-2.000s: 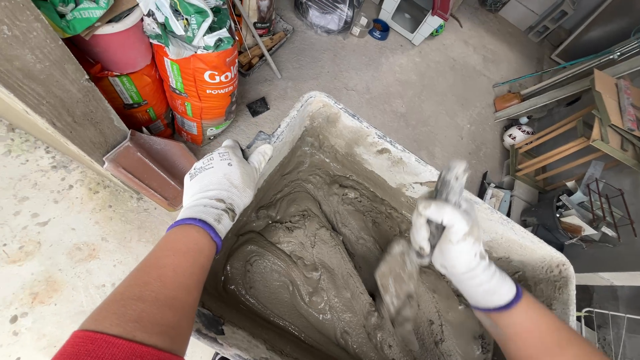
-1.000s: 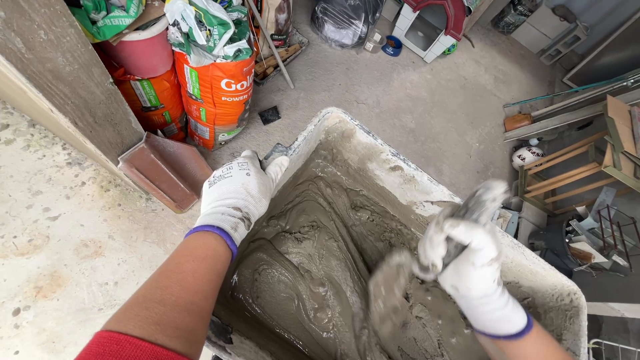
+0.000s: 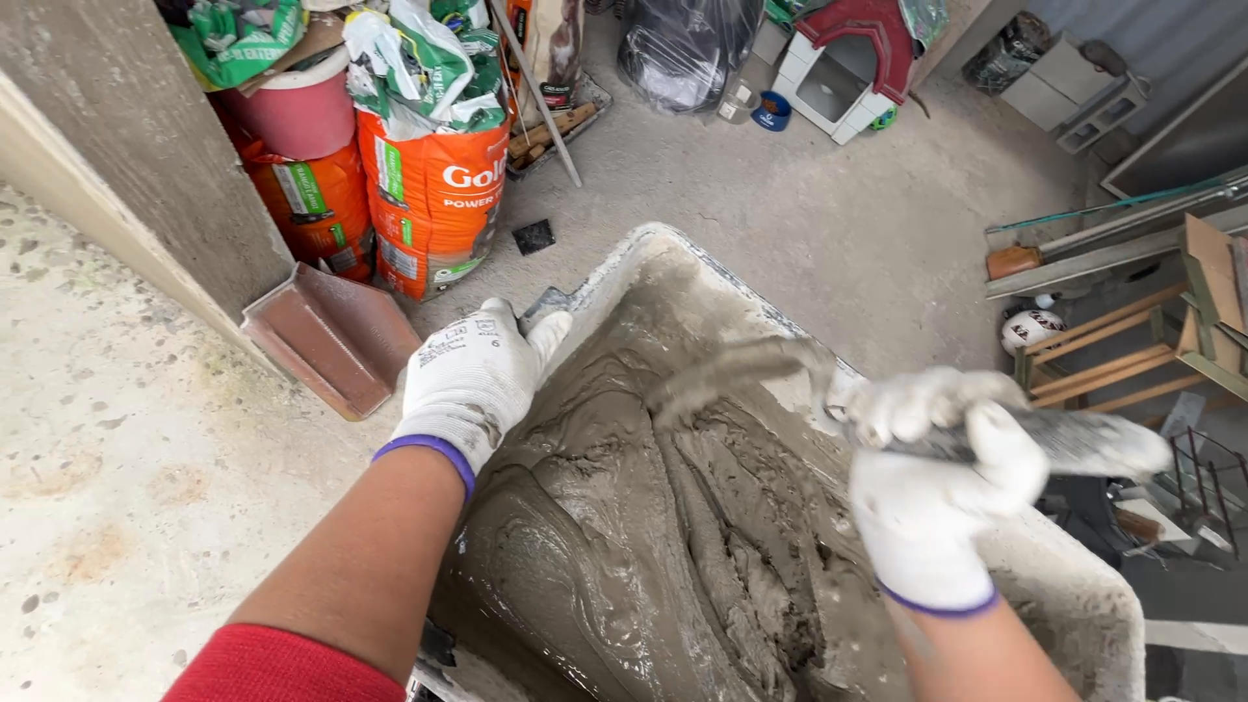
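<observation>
Wet grey mortar (image 3: 604, 487) fills much of a rectangular plastic tub (image 3: 673, 258) whose rim is crusted. My left hand (image 3: 473, 375), in a white knitted glove with a purple cuff, grips the tub's rim at its left side. In my gloved right hand (image 3: 941, 478) is the handle of a trowel (image 3: 736, 370), held above the tub's right rim. The trowel's blade, coated with mortar and blurred by motion, points left over the mortar; its exact edge cannot be made out.
Orange bags (image 3: 429, 205), a pink bucket (image 3: 297, 107) and a brown channel-shaped piece (image 3: 336, 336) stand beyond my left hand. A toy-like red and white pet house (image 3: 848, 68) and blue bowl (image 3: 771, 110) are at the back. Wooden frames (image 3: 1121, 361) and a ball (image 3: 1032, 330) lie right.
The trowel has swung from low over the mortar, where its blade pointed down, to a flatter pose pointing left. My left hand stays on the tub's rim.
</observation>
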